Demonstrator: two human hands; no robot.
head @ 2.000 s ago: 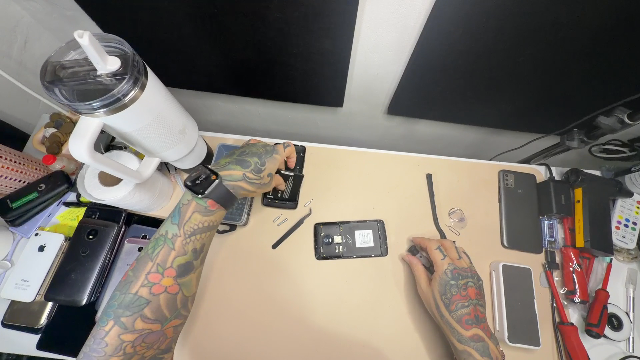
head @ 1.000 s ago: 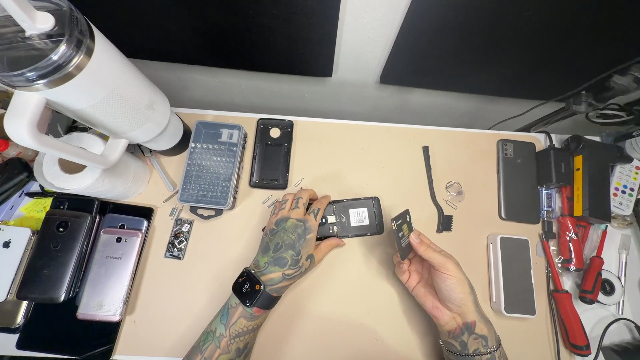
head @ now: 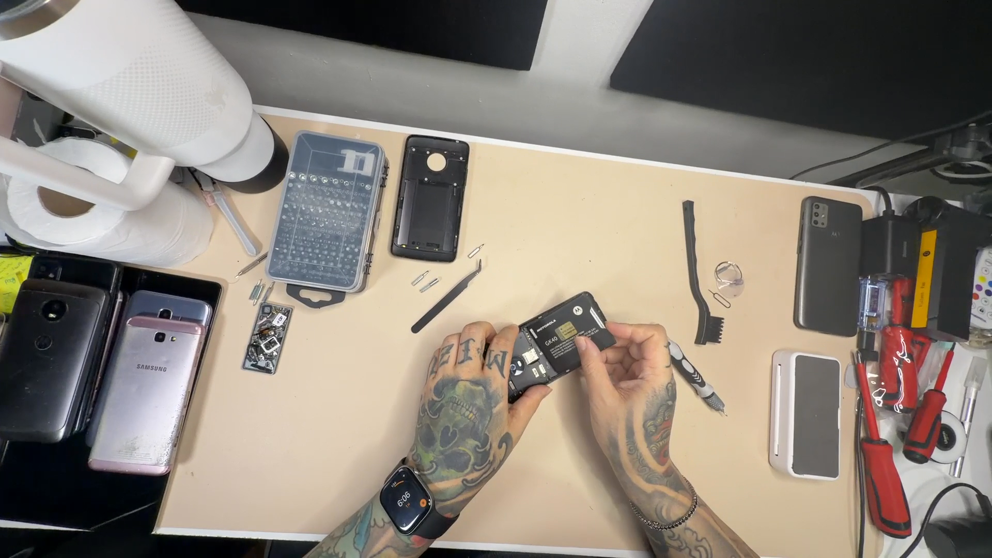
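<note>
My left hand (head: pixel 465 403) grips the left end of an opened smartphone (head: pixel 533 364), its inner side facing up with board parts showing. Between the fingertips of my right hand (head: pixel 628 372) is a black Motorola battery (head: pixel 570 335), lying over the phone's battery bay; whether it is fully seated cannot be told. Curved-tip tweezers (head: pixel 448 298) lie above my left hand, with several screwdriver bits (head: pixel 429 284) close by. To the right of my right hand is a precision screwdriver (head: pixel 695 378). The removed phone back cover (head: pixel 430 198) lies farther back.
A clear bit case (head: pixel 325 209) and a small tray of tiny parts (head: pixel 267 337) are on the left, beside stacked phones (head: pixel 147 387), a paper roll (head: pixel 108 209) and a white tumbler (head: pixel 178 85). A black brush (head: pixel 695 279), two devices and red-handled screwdrivers (head: pixel 885 480) are on the right.
The battery, held apart from the phone one second ago, is now over it. The phone has turned at a slant in my left hand. Earlier, my left hand was at the back cover.
</note>
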